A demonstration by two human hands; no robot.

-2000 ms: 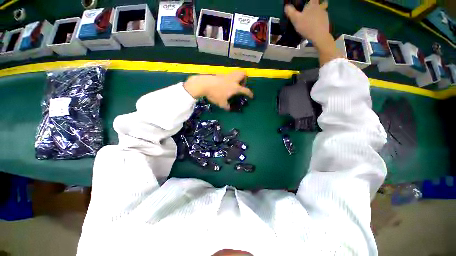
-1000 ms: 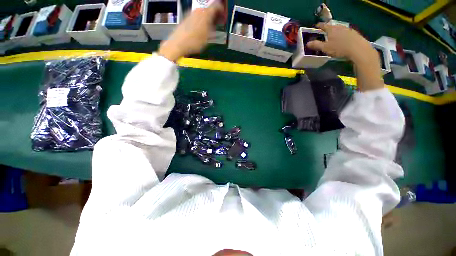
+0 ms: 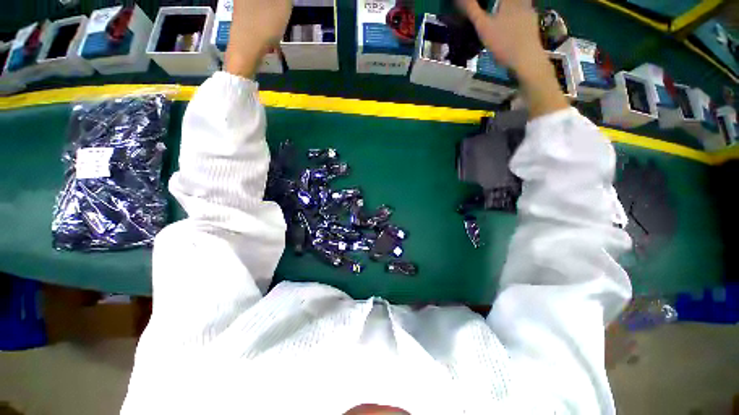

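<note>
My left hand [image 3: 259, 32] is over the box row at top left, cut off by the upper edge; its fingertips are hidden. My right hand [image 3: 510, 36] is blurred above an open white box [image 3: 438, 74]. A black insert [image 3: 463, 39] stands at the box mouth beside its fingers; whether they grip it is unclear. A loose pile of small black accessories with shiny ends [image 3: 336, 223] lies at centre. Stacked matt black inserts [image 3: 484, 162] lie right of it, partly hidden by my right sleeve. One accessory [image 3: 472, 233] lies below the stack.
A clear polybag of black pieces [image 3: 113, 203] lies at left. Open boxes and printed GPS box parts [image 3: 385, 40] stand beyond the yellow strip [image 3: 365, 106]. Loose dark pads [image 3: 648, 198] lie far right. Blue bins [image 3: 705, 304] and a carton [image 3: 93, 316] are below the work surface.
The boxes have shifted right along the line. My left hand has moved left and up. My right hand has moved left and up from an open box, and a black insert now shows beside it.
</note>
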